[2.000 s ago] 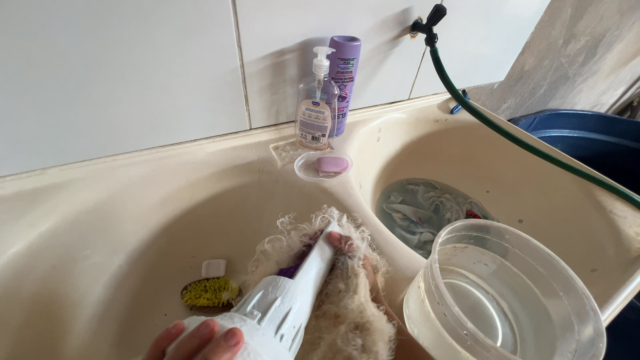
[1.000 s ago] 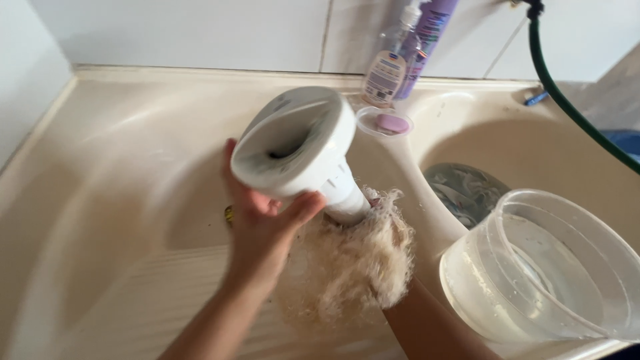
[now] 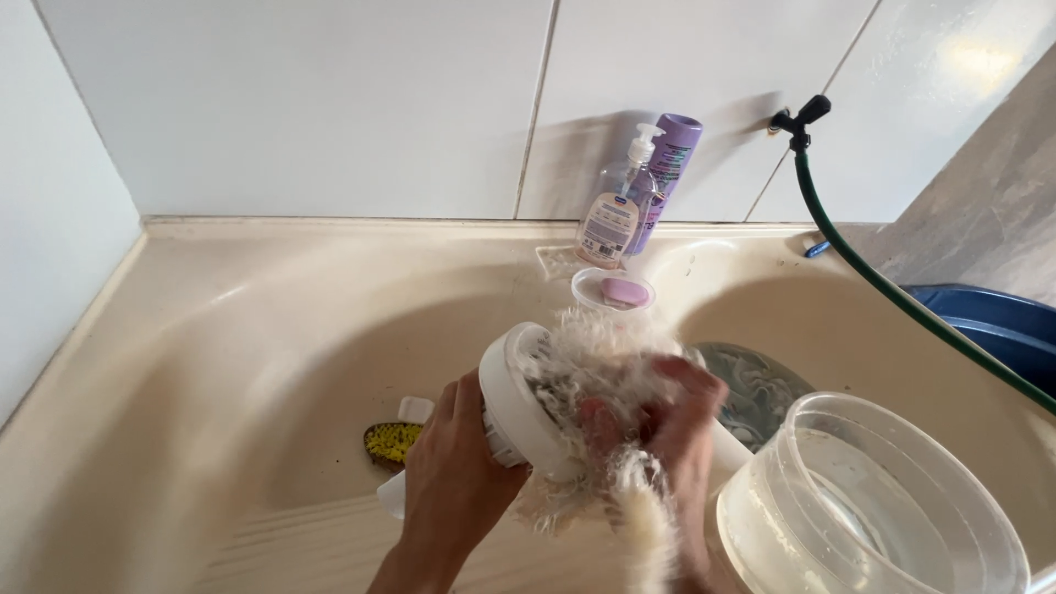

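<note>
My left hand [image 3: 458, 470] grips a white plastic round-headed piece [image 3: 516, 396] from its left side, low over the left basin. Its wide round end faces the shaggy cream-coloured fibre bundle [image 3: 610, 363], which touches it. Around those strands my right hand [image 3: 685, 412] is closed, blurred by movement, with part of the bundle hanging below it. The strands hide much of the right fingers and the lower edge of the white piece. Left of my left hand, a brush with yellow bristles [image 3: 392, 441] lies in the basin beside a small white block [image 3: 415, 409].
A clear plastic tub of water [image 3: 874, 495] stands at the right. Behind it, wet cloth [image 3: 751, 396] soaks in the right basin. A pump bottle [image 3: 610, 214], a purple bottle [image 3: 672, 173] and pink soap [image 3: 624, 291] stand between the basins. A green hose [image 3: 874, 280] hangs from a black tap [image 3: 800, 124].
The white piece has turned, its wide end now toward the fibres rather than up at the view. More of the bundle is raised, with my right hand now visible around it.
</note>
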